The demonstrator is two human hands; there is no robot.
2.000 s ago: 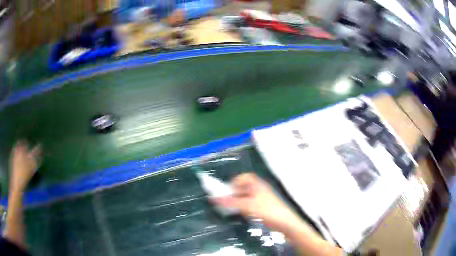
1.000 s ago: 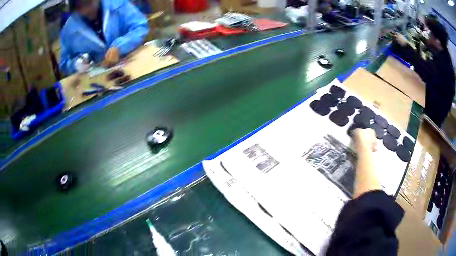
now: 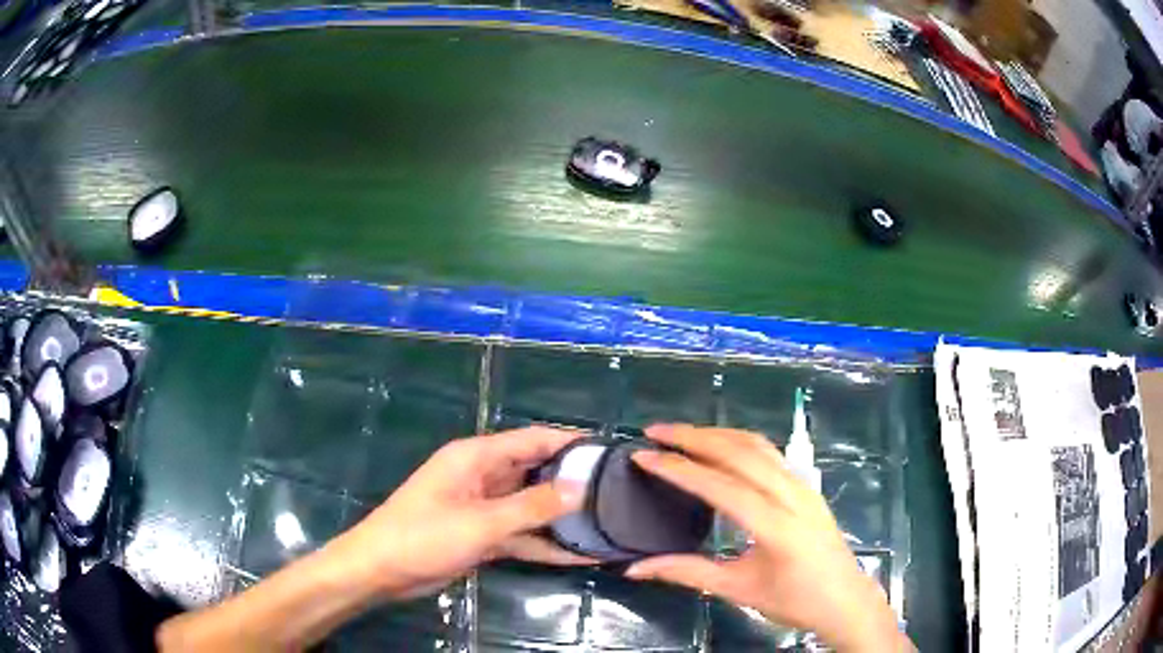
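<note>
My left hand holds a rounded housing with a pale face, above the clear blister tray. My right hand holds a matte black cover pad by its edges, tilted against the right part of the housing and overlapping its face. The fingers hide parts of both rims. The white glue bottle with its green tip lies just beyond my right hand. More cover pads sit in rows on the printed paper at the right.
A heap of housings lies at the left edge. Beyond the blue belt edge, the green belt carries several spaced-out black units. Beyond the belt's far edge are a tan work surface and red items.
The view has swung back left over the tray. My right hand has left the rows on the paper and now holds a cover pad. My left hand has come into view holding a housing.
</note>
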